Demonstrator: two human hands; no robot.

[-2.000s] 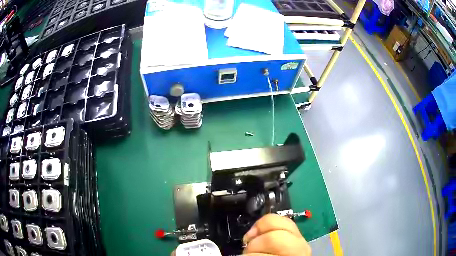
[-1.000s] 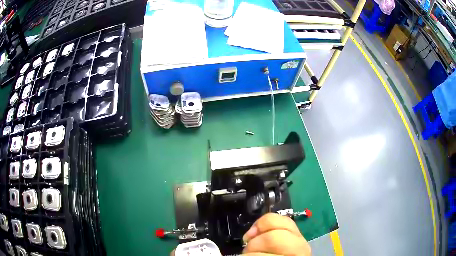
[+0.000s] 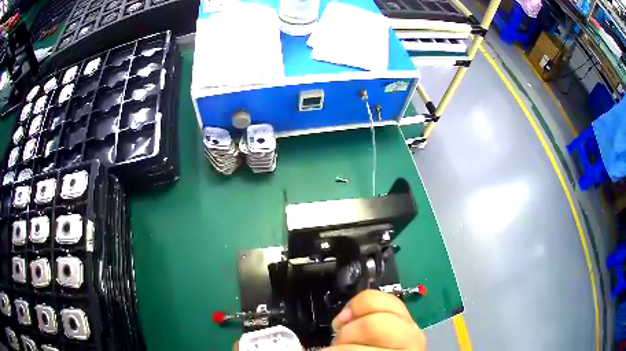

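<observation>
The black clamping fixture (image 3: 350, 219) stands at the front of the green-matted bench. My right hand (image 3: 377, 322) is closed at the fixture's front, at the bottom edge of the view; the lever it seems to grip is mostly hidden by the hand. A silver-white housing (image 3: 270, 339) shows at the bottom edge, left of my right hand, cut off by the frame. My left hand is almost wholly out of the picture; only a sliver of skin shows beside the housing. Red-tipped side clamps (image 3: 237, 317) stick out left and right of the fixture. The inside of the fixture is dark.
Black blister trays (image 3: 68, 233) with housings stand at the left. A blue box (image 3: 254, 103) with papers and a clear container is at the back. Two short piles of housings (image 3: 261, 147) stand before it. A thin hose (image 3: 374, 151) runs to the fixture. A tiny metal piece (image 3: 341, 180) lies on the mat.
The housing at the bottom edge sits very slightly higher in view. The whole view has shifted a little. My right hand keeps its place at the fixture.
</observation>
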